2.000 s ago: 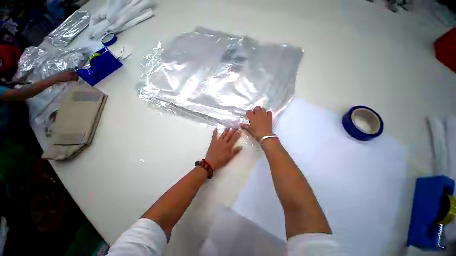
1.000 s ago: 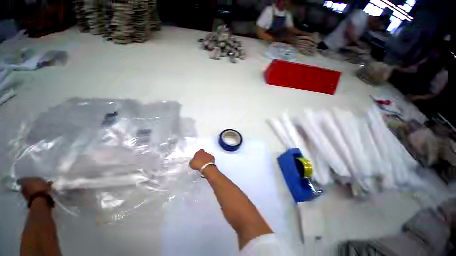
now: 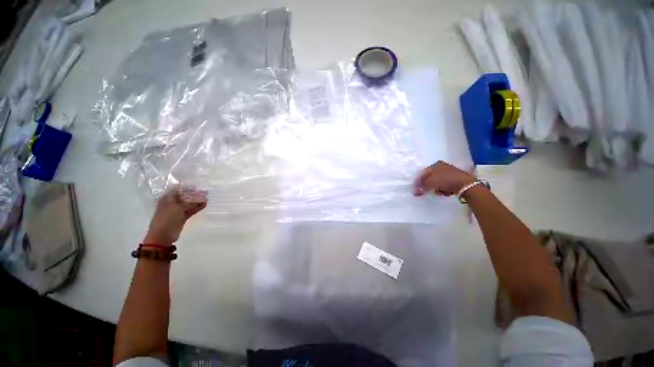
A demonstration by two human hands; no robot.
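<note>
My left hand (image 3: 176, 211) grips the left edge of a clear shiny polybag (image 3: 237, 168). My right hand (image 3: 443, 179) grips its right side, so the bag is stretched flat between them. The polybag lies partly over the packed bags and the white backing sheet (image 3: 429, 107). Nearer me lies a handbag wrapped in tissue paper (image 3: 323, 294), its beige showing faintly through. A white barcode sticker (image 3: 380, 260) lies tilted on it.
Packed bags (image 3: 251, 43) lie at the back left. A loose tape roll (image 3: 376, 64) and a blue tape dispenser (image 3: 482, 122) are beyond my right hand, with white stuffing rolls (image 3: 552, 79) behind. Beige handbags (image 3: 609, 287) lie at right, another handbag (image 3: 54, 233) and dispenser (image 3: 49, 150) at left.
The view has turned back down towards the table edge. Both hands now hold the polybag spread nearer me, off the packed bags. The wrapped handbag with its sticker has come into view.
</note>
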